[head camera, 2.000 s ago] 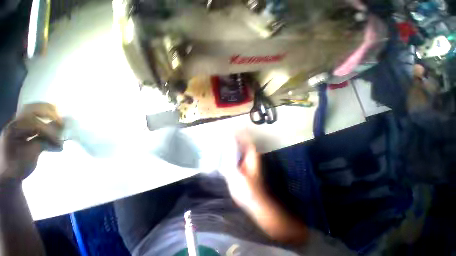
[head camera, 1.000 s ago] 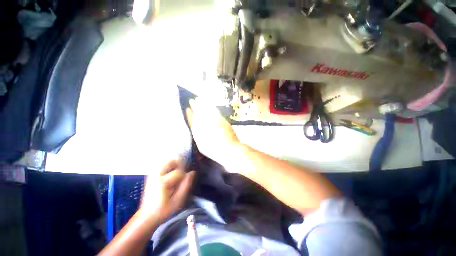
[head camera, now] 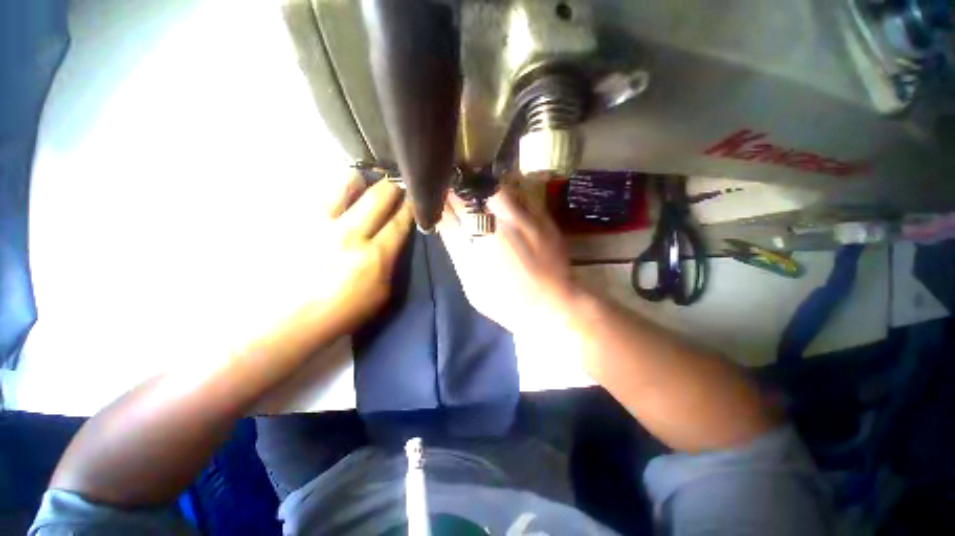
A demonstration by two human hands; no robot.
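A dark navy fabric piece (head camera: pixel 435 335) lies flat from under the sewing machine head (head camera: pixel 649 94) down over the table's front edge, with a seam line along its middle. My left hand (head camera: pixel 367 246) presses on its left side, fingertips near the needle area. My right hand (head camera: pixel 513 251) lies on its right side, fingers under the head. The needle and presser foot are hidden behind the machine's front parts and my fingers. Whether either hand grips the cloth cannot be told.
Black scissors (head camera: pixel 671 257), a yellow-green snips-like tool (head camera: pixel 764 258) and a red-bordered black phone-like object (head camera: pixel 602 199) lie right of my right hand. A blue strip (head camera: pixel 824 304) hangs over the edge. Blue cloth (head camera: pixel 16 262) lies at the far left.
Both hands have moved up to the needle area, and the fabric, earlier held upright near the edge, now lies flat under them. The view has moved closer to the machine head.
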